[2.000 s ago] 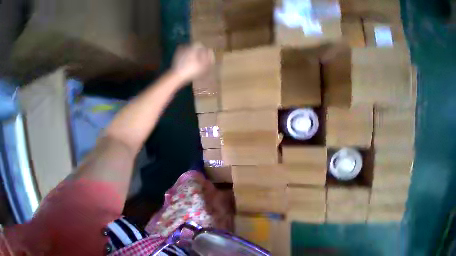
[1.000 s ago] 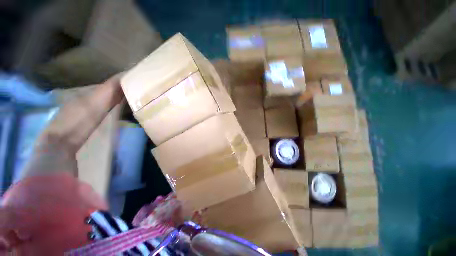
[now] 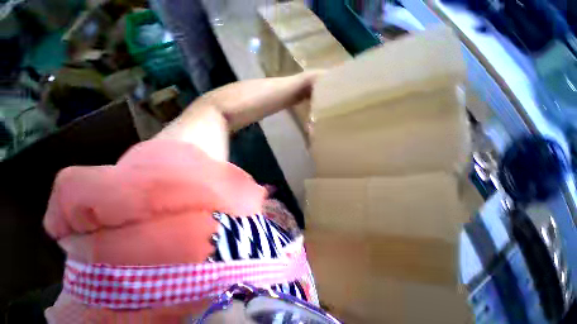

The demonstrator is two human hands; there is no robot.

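A row of brown cartons (image 3: 386, 149) is close in front of me, right of centre, with shiny tape bands across the faces. My left arm reaches out from the left, and my left hand (image 3: 314, 81) is against the far left corner of the row, gripping it; its fingers are blurred and partly hidden. My right hand is not in view. The near end of the row is cut off by the bottom edge.
More brown cartons (image 3: 302, 35) lie on the long bench beyond. A round dark blue fan (image 3: 533, 168) is at the right. A large dark carton (image 3: 69, 158) and a green basket (image 3: 148, 41) are on the left.
The view has turned from the floor stack to the bench. The carton row, held at my left hand one second ago, is now upright in view, right of centre. The floor stack has left view.
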